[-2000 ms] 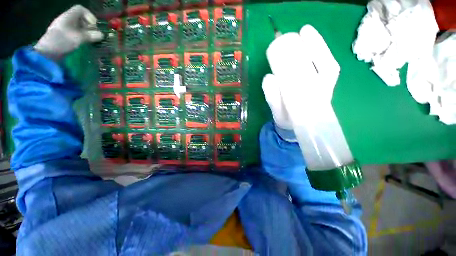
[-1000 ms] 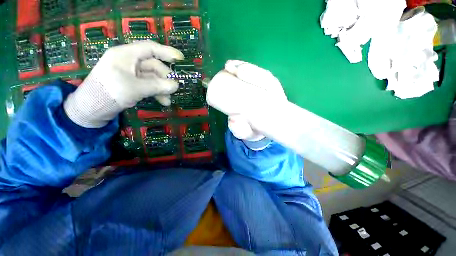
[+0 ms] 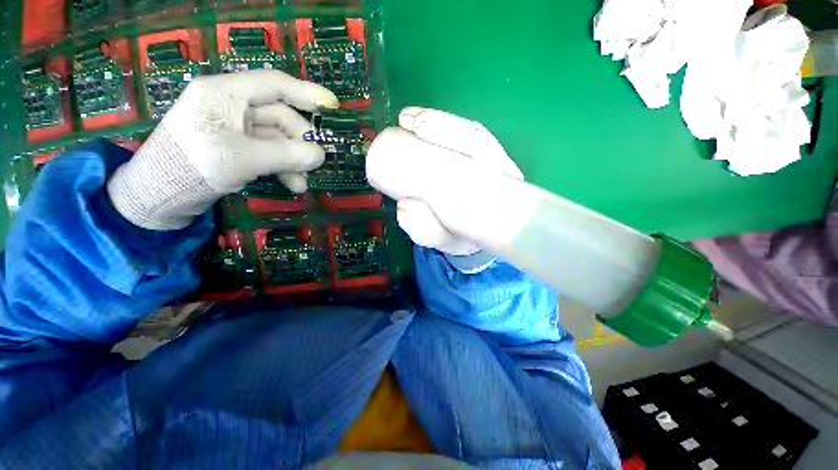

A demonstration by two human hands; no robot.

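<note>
My left hand (image 3: 230,138), in a white knit glove, is at a green circuit board (image 3: 338,151) above the tray, its thumb and fingers at the board's left edge. My right hand (image 3: 450,174), gloved in white, is closed around a long milky-white dispensing bottle (image 3: 579,243). The bottle tilts, its green end cap (image 3: 663,292) at the lower right. Its front end points at the board; the needle tip is too small to make out. The clear blister tray (image 3: 204,55) holds rows of boards with red-orange around them.
The tray lies on a green mat (image 3: 515,55). Crumpled white cloths (image 3: 749,92) lie at the far right. A pinkish sleeve (image 3: 781,266) of another person shows at the right edge. A black box with white labels (image 3: 707,418) is at the lower right, below the bench edge.
Two seconds ago my left hand was at the tray's far left corner. Both hands have since come together at a board. In the last second the bottle has shifted slightly left.
</note>
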